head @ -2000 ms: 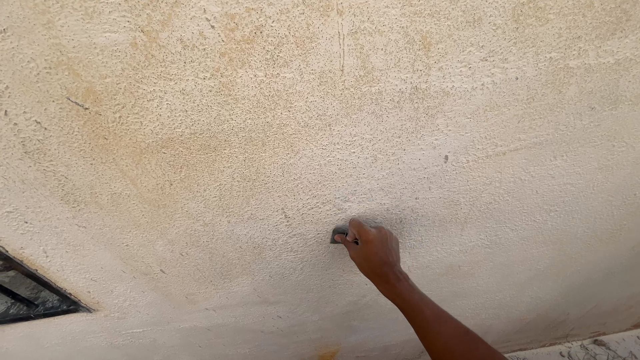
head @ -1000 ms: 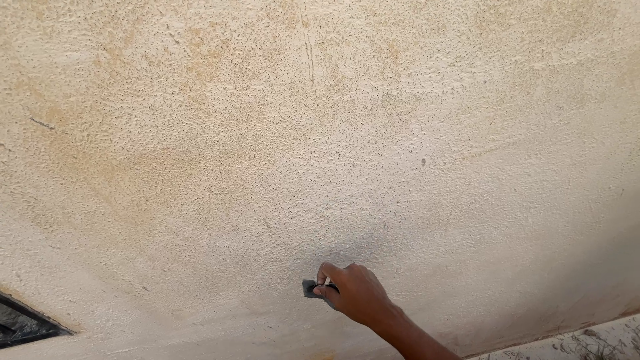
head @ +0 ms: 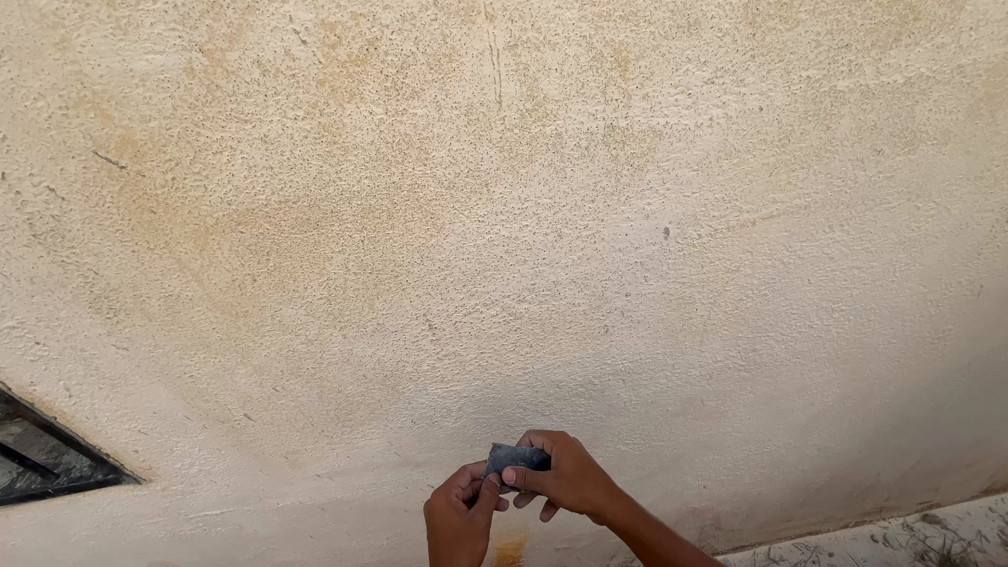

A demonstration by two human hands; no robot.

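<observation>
A small dark grey piece of what looks like sandpaper is held between both hands near the bottom of the view, in front of the wall. My right hand pinches its right part, thumb across the front and fingers behind. My left hand grips its lower left corner between thumb and forefinger. Behind them rises a rough cream plaster wall with brownish stains, small pits and scratches.
A dark metal-framed window with a bar across it is set at the lower left. Along the wall's foot at the lower right runs a pale ledge or ground strip with dry twigs and debris. An orange stain marks the wall below my hands.
My left hand has come into view and taken hold of the dark piece. My right hand, earlier at the wall with it, now holds it beside my left hand.
</observation>
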